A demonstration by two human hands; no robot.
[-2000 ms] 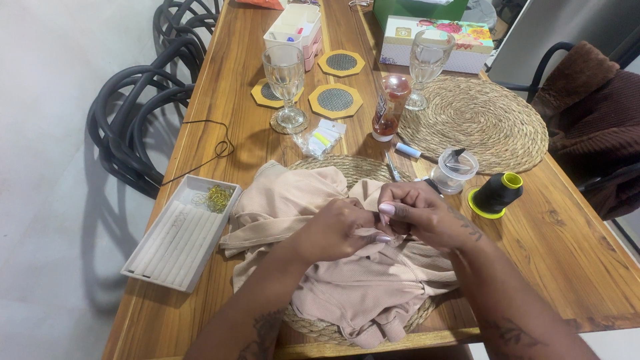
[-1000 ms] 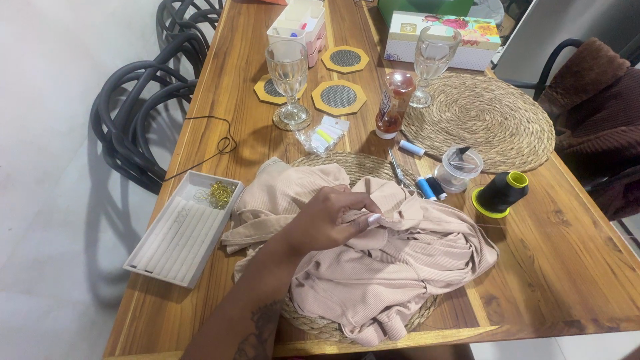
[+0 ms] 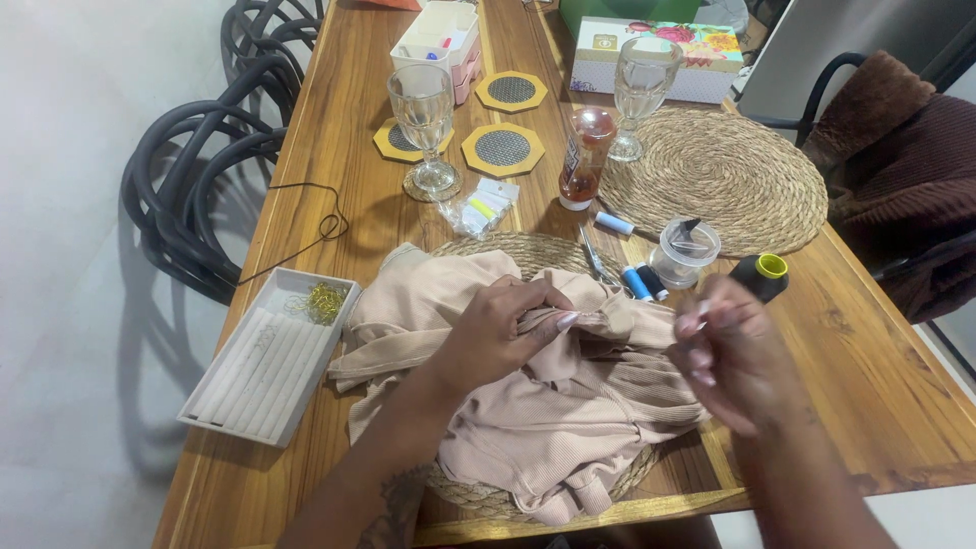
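Observation:
My left hand (image 3: 507, 328) pinches a gathered fold of the beige ribbed garment (image 3: 549, 435), which lies heaped on a woven round placemat (image 3: 496, 499). My right hand (image 3: 740, 358), blurred, is raised over the garment's right side with thumb and fingertips together; whether a needle or thread is between them cannot be seen. Just behind the garment are small scissors (image 3: 595, 255), a blue thread spool (image 3: 637, 283), a dark spool (image 3: 653, 281) and a clear round tub (image 3: 684, 255). A large black thread cone (image 3: 761, 278) with a yellow rim is partly behind my right hand.
A grey tray (image 3: 263, 358) with gold-coloured pins stands at left. Farther back are two glass goblets (image 3: 422, 114), a sauce bottle (image 3: 585, 160), a plastic packet (image 3: 480, 210), a pale spool (image 3: 614, 223), octagonal coasters (image 3: 503, 149), another placemat (image 3: 713, 175) and a floral box (image 3: 656, 61).
My right hand was at the left hand two seconds ago, out of view one second ago, and is now back at the right. My left hand stays on the garment.

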